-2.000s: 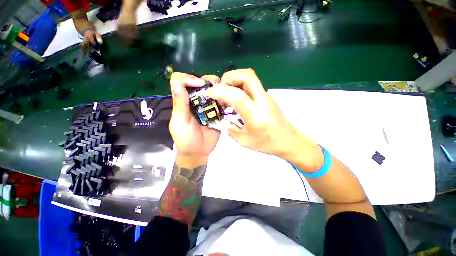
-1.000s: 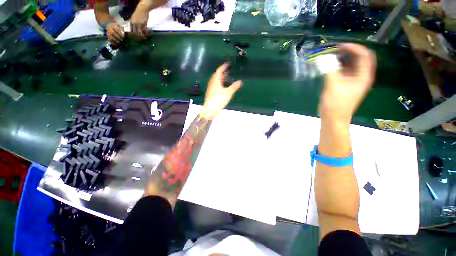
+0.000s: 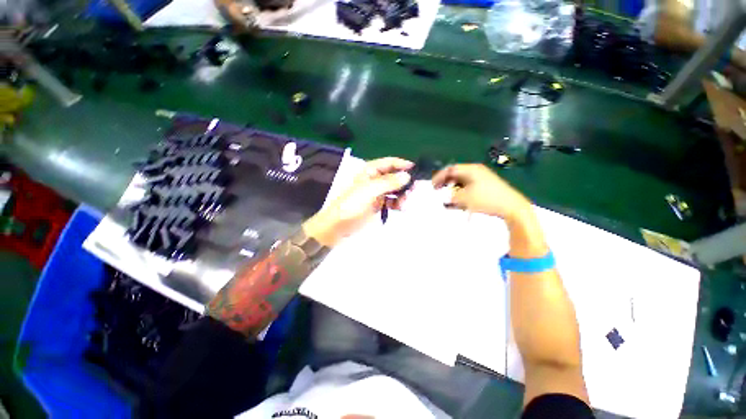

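Note:
My left hand (image 3: 364, 200), above the near white sheet (image 3: 409, 286), pinches a small black part (image 3: 387, 209) between its fingers; the part's shape is blurred. My right hand (image 3: 487, 195), with a blue wristband, is just right of it, fingers curled inward and a gap between the hands. Whether it holds something small at its fingertips cannot be told. A small board with leads (image 3: 501, 155) lies on the green surface beyond my right hand.
Black moulded parts (image 3: 176, 196) stand in rows on the glossy black printed sheet (image 3: 274, 192) at left. A blue bin (image 3: 57, 315) is below. A small black square (image 3: 614, 338) lies at right. A clear plastic bag (image 3: 530, 24) and part of another person's arm (image 3: 233, 12) are across.
The board unit has left my hands. My right hand has come back from the far belt towards my left. The black part on the white sheet is gone; my left hand holds a black part.

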